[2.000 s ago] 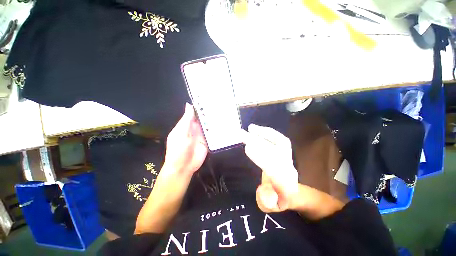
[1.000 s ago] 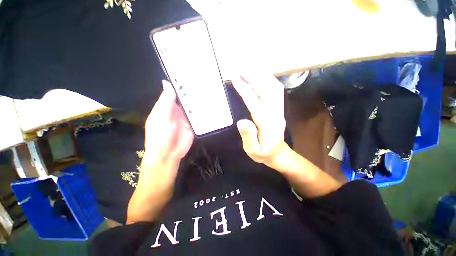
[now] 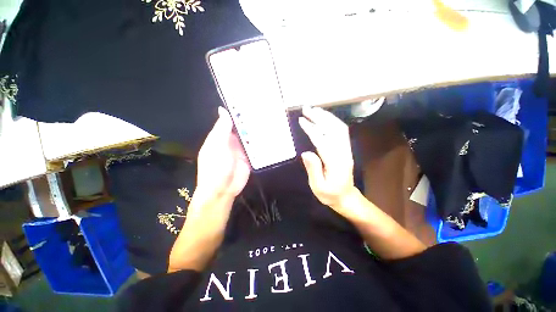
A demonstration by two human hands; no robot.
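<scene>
A smartphone (image 3: 255, 106) with a bright screen and dark edge is held upright over my lap. My left hand (image 3: 224, 159) holds it along its left side and lower edge. My right hand (image 3: 328, 155) is just right of the phone, thumb and fingers apart, holding nothing. The black embroidered garment panel (image 3: 116, 67) with a gold flower lies on the table behind the phone and hangs over the edge.
The white table (image 3: 390, 49) spans the top, with a yellow-orange thing (image 3: 451, 17) on it. Black cut pieces with gold motifs (image 3: 472, 158) drape at the right over a blue crate (image 3: 530, 152). Another blue crate (image 3: 79, 256) stands at lower left.
My right hand was near the phone's lower right edge with curled fingers; its thumb and fingers are now spread beside it. The camera view has shifted. My left hand still holds the phone.
</scene>
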